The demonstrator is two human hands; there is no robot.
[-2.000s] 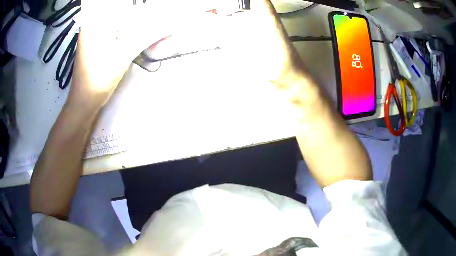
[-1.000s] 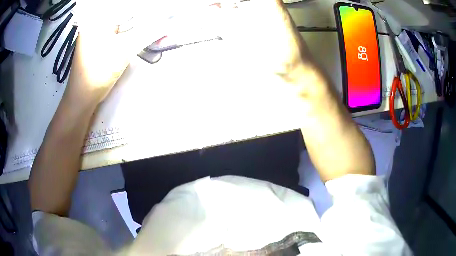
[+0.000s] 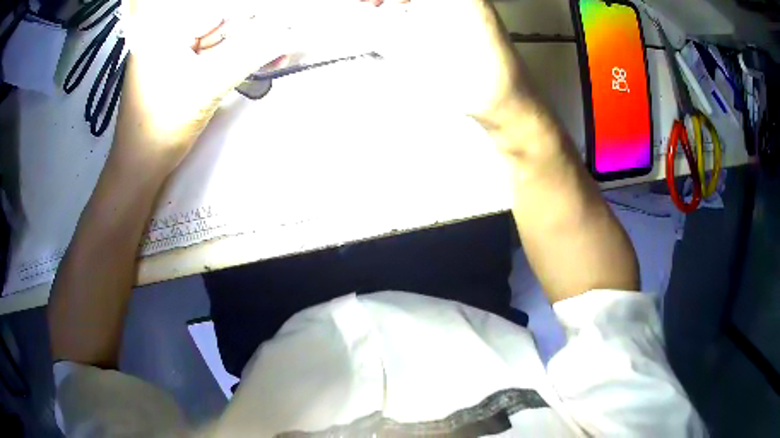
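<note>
My left hand (image 3: pixel 184 77) is over the white table (image 3: pixel 359 171), badly washed out by glare. A thin dark cord (image 3: pixel 316 66) with a small dark loop at its left end lies beside the left fingertips. I cannot tell whether the fingers grip it. My right hand (image 3: pixel 453 60) is almost wholly lost in glare at the top, its fingers unclear. What is between the two hands is hidden by the bright light.
Black cord loops (image 3: pixel 107 85) lie at the table's left. A smartphone (image 3: pixel 617 94) with a bright screen lies at right, beside scissors (image 3: pixel 684 167) with red and yellow handles. Pens (image 3: pixel 714 81) are at the far right. A printed scale (image 3: pixel 184 231) runs near the front edge.
The whole view has shifted, so the table and phone sit slightly higher in the picture. Reddish left fingers now show more clearly at the upper left. The cord stays beside the left hand.
</note>
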